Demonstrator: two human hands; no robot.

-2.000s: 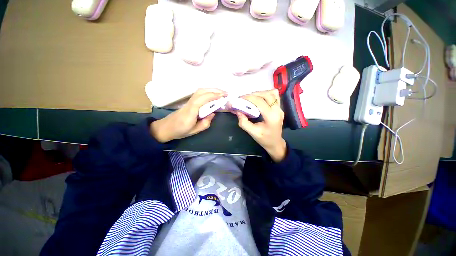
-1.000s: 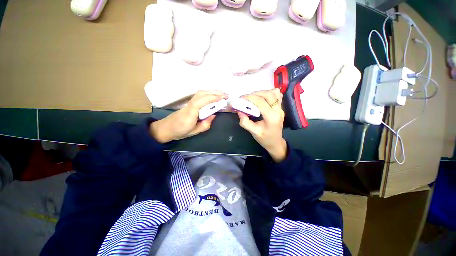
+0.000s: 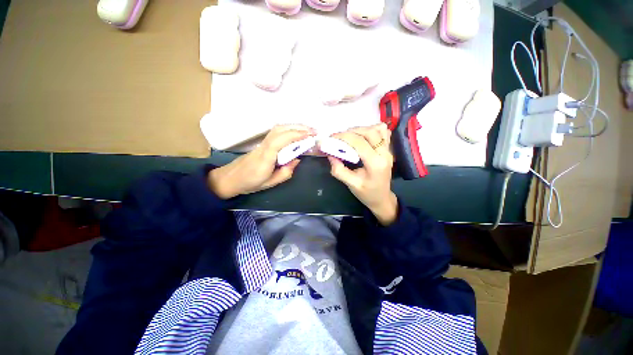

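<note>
My left hand [image 3: 260,165] holds one hand warmer half [image 3: 296,150], its white oval end with a dark slot facing me. My right hand [image 3: 368,165] holds another hand warmer half [image 3: 339,149], its white end with a small dark mark also facing me. The two halves are close together at the front edge of the white mat, angled away from each other. My fingers cover most of their bodies. A red and black infrared thermometer [image 3: 408,125] lies just right of my right hand.
White mat [image 3: 416,62] bears several pale units along its back and left; one separate pale unit [image 3: 478,116] lies at its right. Cardboard sheet [image 3: 104,90] is at left. Power strip [image 3: 512,132] with USB charger plugs [image 3: 543,120] and looped cables is at right, beside an open cardboard box [image 3: 572,208].
</note>
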